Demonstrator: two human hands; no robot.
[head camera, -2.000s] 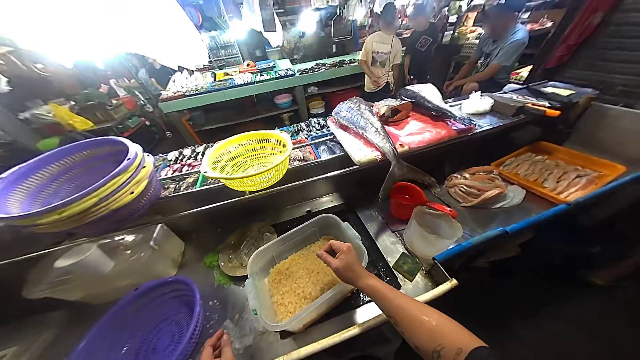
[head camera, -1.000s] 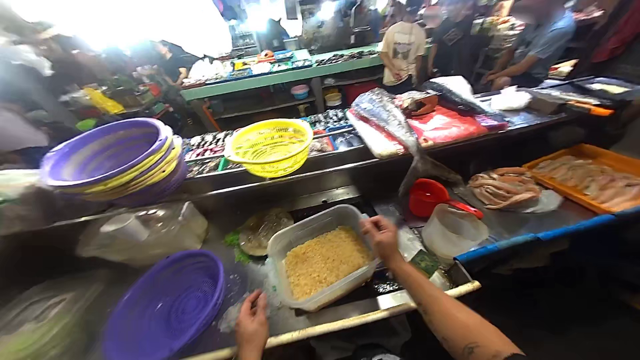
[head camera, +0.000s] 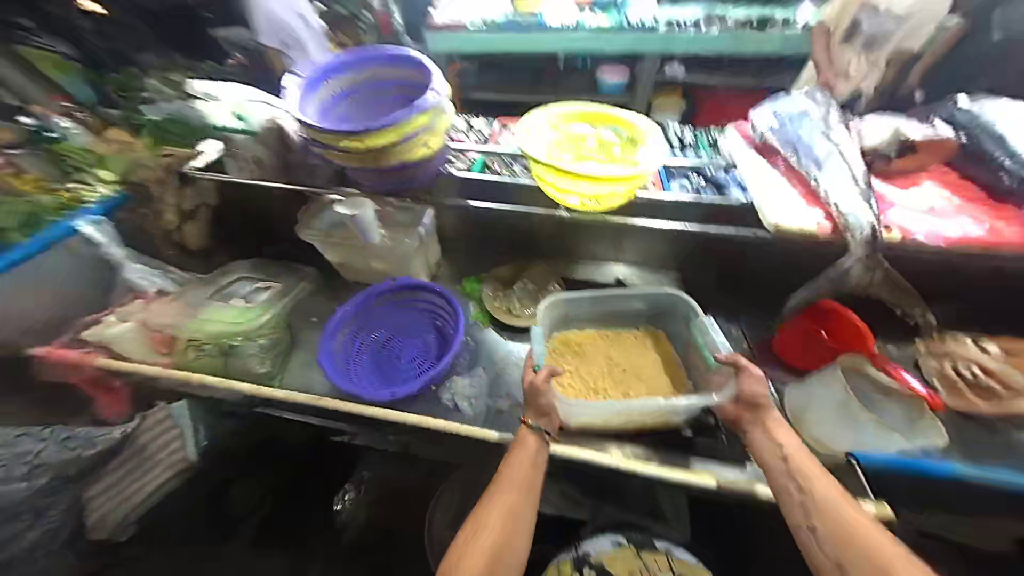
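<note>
A translucent plastic tub (head camera: 632, 414) with yellowish granular food (head camera: 612, 364) in it is between my hands at the counter's front edge. My left hand (head camera: 542, 396) grips its left side; my right hand (head camera: 746, 392) grips its right side. Left of the tub lie a crumpled clear plastic bag (head camera: 466, 392) and a purple plastic basket (head camera: 392, 340). Behind it is a round dish (head camera: 520, 294) holding something clear. To the right are a red plastic scoop (head camera: 824, 336) and a whitish translucent container (head camera: 860, 408).
A large fish (head camera: 828, 168) hangs its tail over the raised ledge. Stacked purple and yellow baskets (head camera: 372, 104) and a yellow basket (head camera: 592, 156) stand there too. Clear lidded containers (head camera: 240, 320) are at left. A pale pole (head camera: 320, 404) edges the counter. A person (head camera: 872, 48) is across.
My left hand has come to the tub's left side and taken hold. My right hand grips the right side, where it was at the rim a second ago. The view has swung left and down.
</note>
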